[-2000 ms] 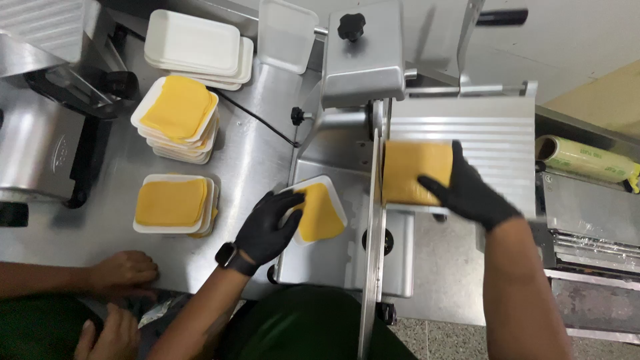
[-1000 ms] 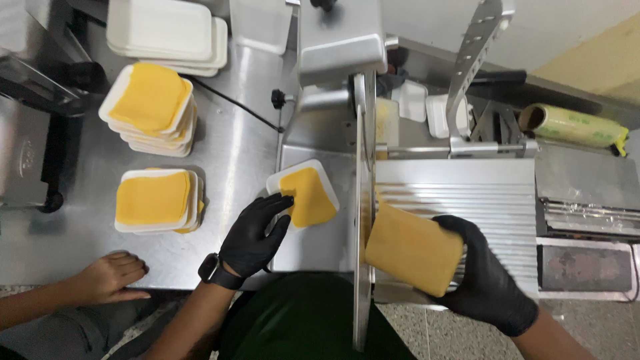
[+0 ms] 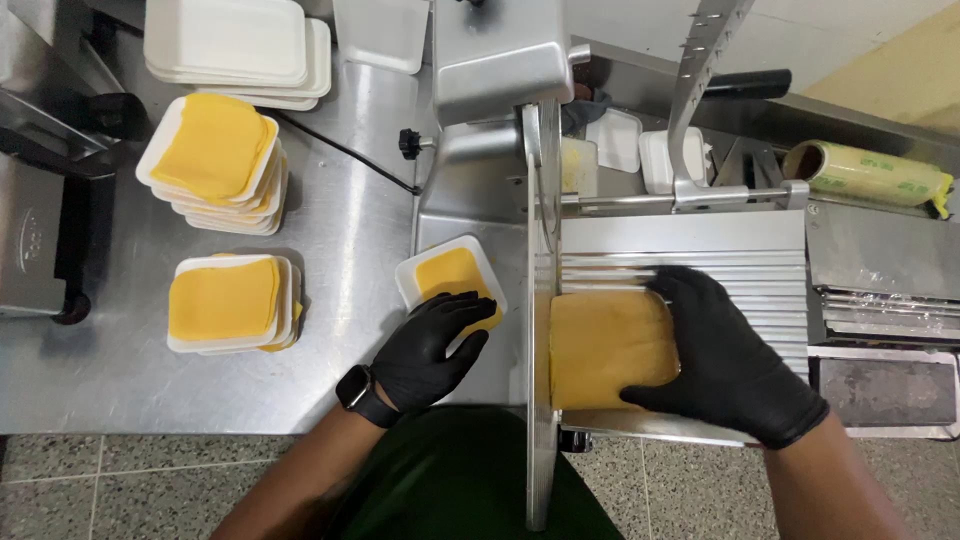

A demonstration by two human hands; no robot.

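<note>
My right hand, in a black glove, grips a block of yellow cheese on the ridged carriage of a meat slicer. The block's left face is against the slicer's upright plate. On the other side of that plate, my left hand, also gloved and wearing a watch, lies over a slice of cheese on a white foam tray. Its fingers are slightly spread; whether they press on the slice is hard to tell.
Stacked foam trays with cheese slices stand at the left, with a lower stack nearer me. Bare white trays lie behind. A black cable crosses the steel table. Right of the slicer are a film roll and a wrapping machine.
My right hand has brought the cheese block from a tilted position back against the slicer plate. The other person's hands at the left have gone out of view.
</note>
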